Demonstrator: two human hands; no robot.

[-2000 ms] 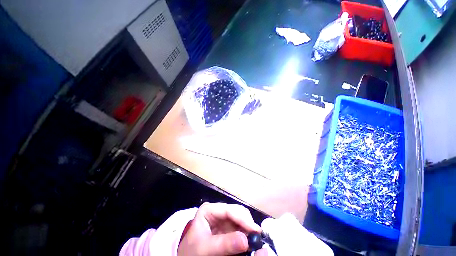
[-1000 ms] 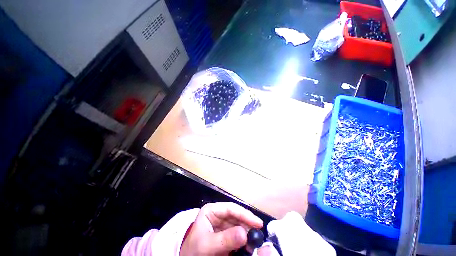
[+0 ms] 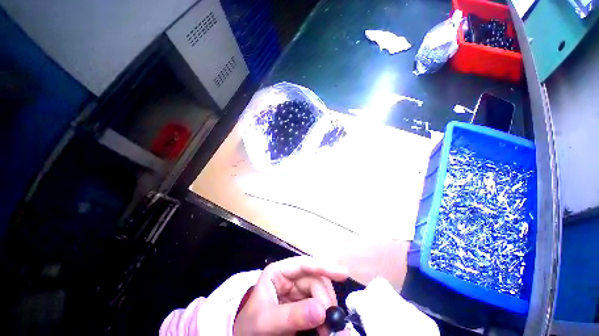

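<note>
A round glossy black ball point(image 3: 335, 318) is held between my two hands at the bottom edge of the view. My left hand point(image 3: 286, 302), bare with a pale pink sleeve, has its thumb and fingers at the ball. My right hand point(image 3: 391, 312), in a white glove, is beside the ball and holds something small and dark against it; its shape cannot be told. Both hands are partly cut off by the lower edge. An open clear bag of black balls point(image 3: 289, 130) stands on the tan board point(image 3: 226, 190).
A blue bin point(image 3: 437, 216) of silvery pieces is at the right. A thin dark cord point(image 3: 302, 210) lies on the board. Farther back are a phone point(image 3: 492, 113), a red bin point(image 3: 489, 63) with dark parts, a clear bag point(image 3: 437, 47) and a pale crumpled piece point(image 3: 387, 41). A metal rail point(image 3: 549, 197) runs along the right.
The view has shifted slightly. The fingers of my left hand have changed their bend around the ball, and my gloved right hand has moved slightly. The ball stays between the hands.
</note>
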